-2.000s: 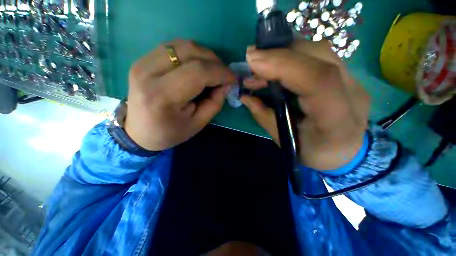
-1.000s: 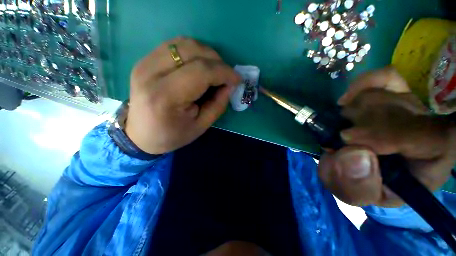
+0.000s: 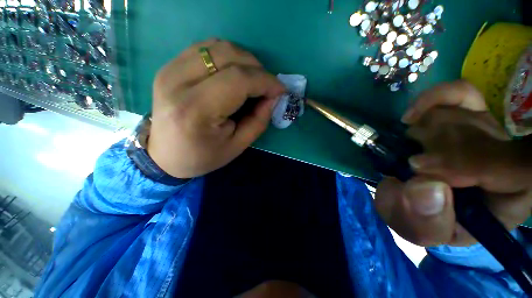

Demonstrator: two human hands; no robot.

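Observation:
A small dark, silvery workpiece (image 3: 293, 108) lies on a whitish pad (image 3: 282, 117) near the mat's front edge. My left hand (image 3: 213, 107), with a gold ring, has thumb and index finger pinched at the pad's left side, at the workpiece; what exactly the fingertips grip is too small to tell. My right hand (image 3: 455, 157) is closed around the black handle of the soldering iron (image 3: 338, 119). The iron's brassy tip points left and ends at the right edge of the workpiece; whether they touch is unclear.
A loose pile of shiny white discs (image 3: 396, 43) lies beyond the iron on the green mat (image 3: 233, 20). A yellow tape roll (image 3: 493, 64) stands at the far right. A clear parts tray (image 3: 58, 64) full of dark shiny pieces is at the left.
My right hand was beside the left at the pad with the iron upright; it has moved right and the iron now points at the workpiece. My left hand has hardly moved.

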